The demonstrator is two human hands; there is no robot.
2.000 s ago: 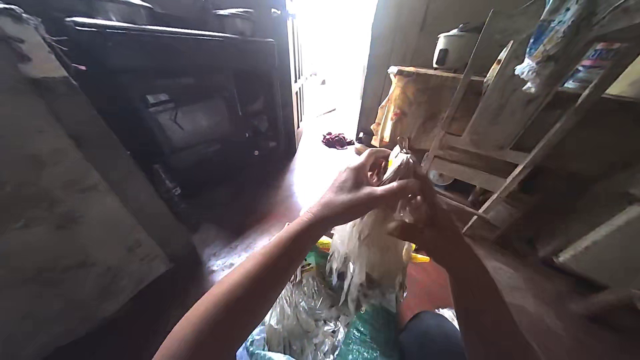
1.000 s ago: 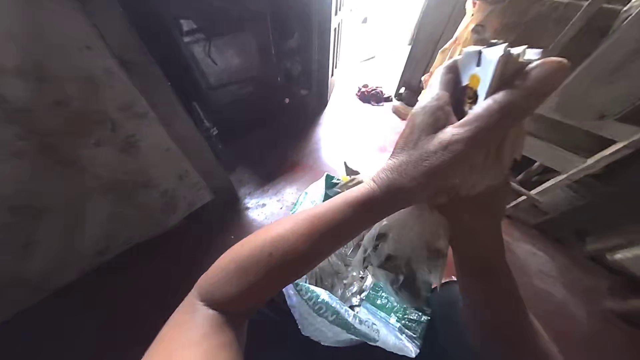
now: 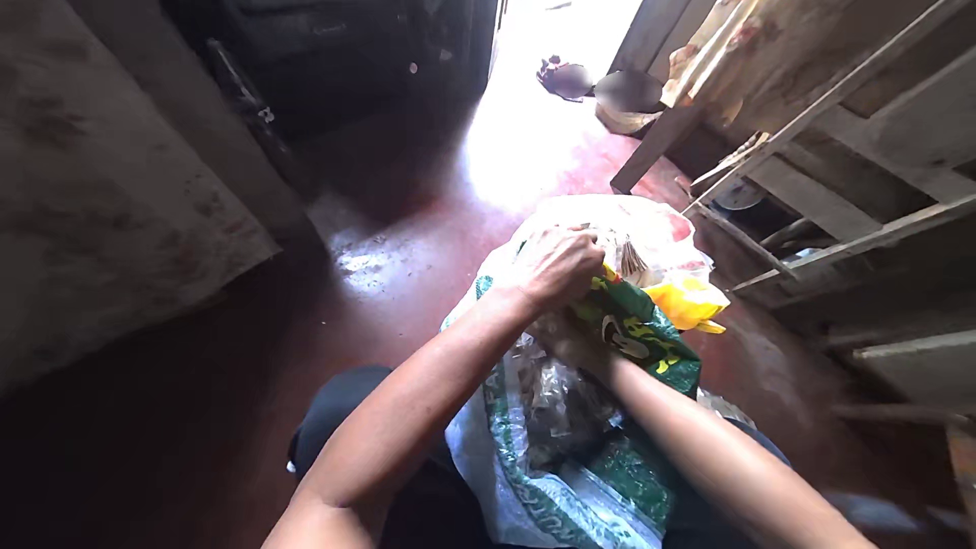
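Observation:
A green and white woven plastic sack (image 3: 526, 488) stands between my knees, its mouth turned up, with clear crumpled plastic (image 3: 553, 389) inside. My left hand (image 3: 560, 263) is at the sack's far side, fingers curled down; what they hold is hidden. Beside it a bundle of thin pale strips (image 3: 631, 259) shows against a white plastic bag (image 3: 595, 210) with a yellow part (image 3: 686, 301). Lower down, my right hand (image 3: 568, 335) is blurred and mostly hidden under the left wrist, at the sack's opening near its green printed side (image 3: 629, 328).
A concrete block or wall (image 3: 114, 198) rises at the left, a dark appliance or cabinet (image 3: 343, 46) behind it. A slatted wooden frame (image 3: 823, 175) leans at the right. A dark reddish object (image 3: 563, 78) lies on the floor by the bright doorway.
Both hands have come down from the raised bundle of pale strips to the sack's opening. The white bag beyond the sack now shows plainly. The view has tilted down.

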